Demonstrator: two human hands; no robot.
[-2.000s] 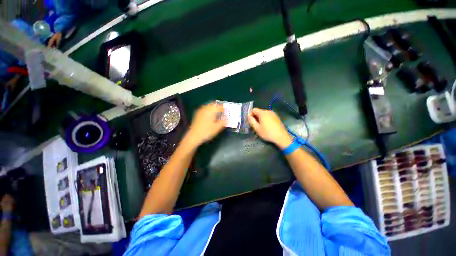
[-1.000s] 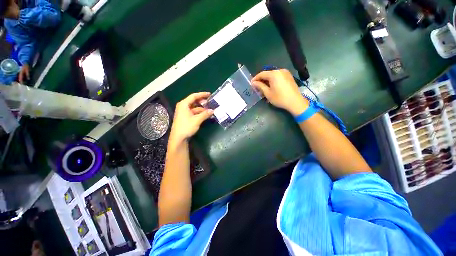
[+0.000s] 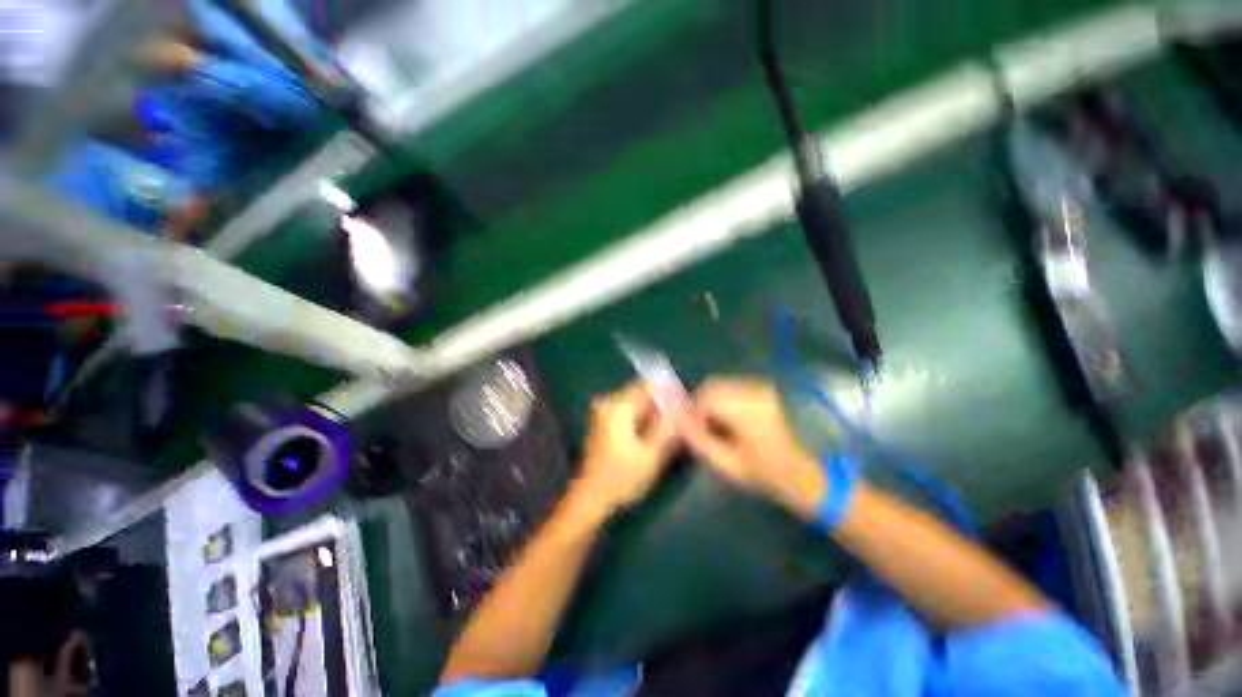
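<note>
The frame is blurred. A clear zip bag is held up edge-on between my two hands, over the green bench. My left hand pinches its lower part from the left. My right hand pinches it from the right, with a blue wrist strap on that wrist. The fingertips of both hands are close together, and the contents of the bag cannot be made out.
At left are the black parts tray with the screw dish, a purple-rimmed round device and instruction sheets. The electric screwdriver hangs beyond my right hand. A partitioned tray is at lower right. A tablet lies on the conveyor.
The bag was spread flat with its label showing; now it is turned edge-on and my hands have come together at it. The camera view has shifted and blurred.
</note>
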